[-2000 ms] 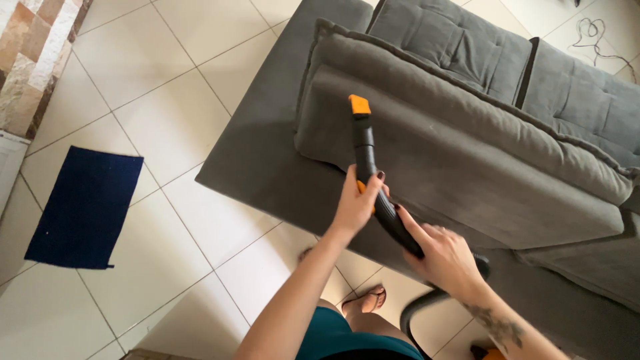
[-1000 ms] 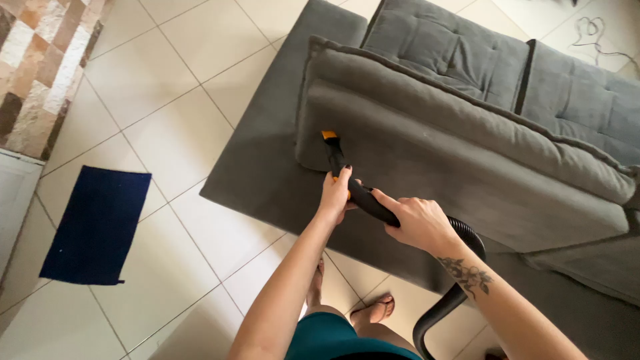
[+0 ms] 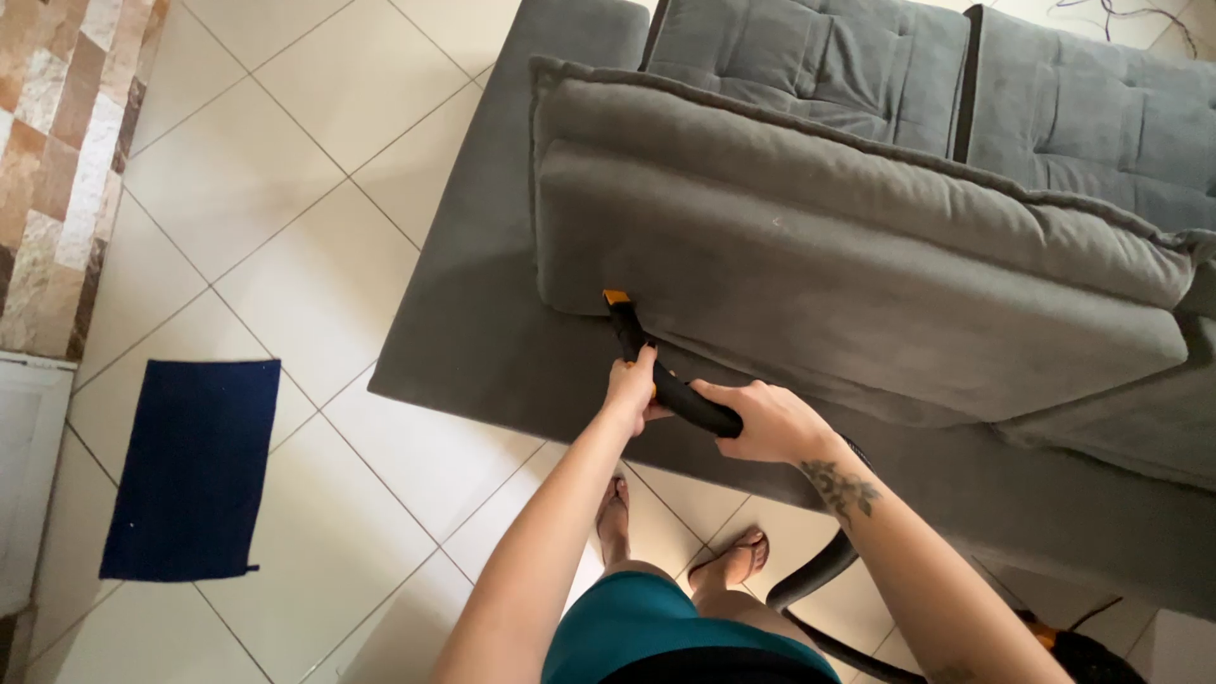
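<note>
A black vacuum cleaner wand (image 3: 698, 403) with an orange-tipped nozzle (image 3: 617, 297) is held in both hands. My left hand (image 3: 635, 388) grips it just behind the nozzle. Farther back, my right hand (image 3: 771, 418) is closed around the handle. The nozzle tip meets the lower left part of the grey sofa's back cushion (image 3: 807, 285), close to its bottom edge. From the handle, a black hose (image 3: 817, 573) runs behind my right forearm and down to the floor. The fingers' undersides are hidden.
The grey sofa base (image 3: 475, 342) juts out around the cushion. A dark blue mat (image 3: 195, 470) lies on the tiled floor at left. A black and orange vacuum cleaner body (image 3: 1078, 651) shows partly at bottom right. A cable (image 3: 1130, 11) lies on the floor at top right.
The nozzle has moved down the cushion from its upper left part toward its bottom edge. Both hands still hold the wand.
</note>
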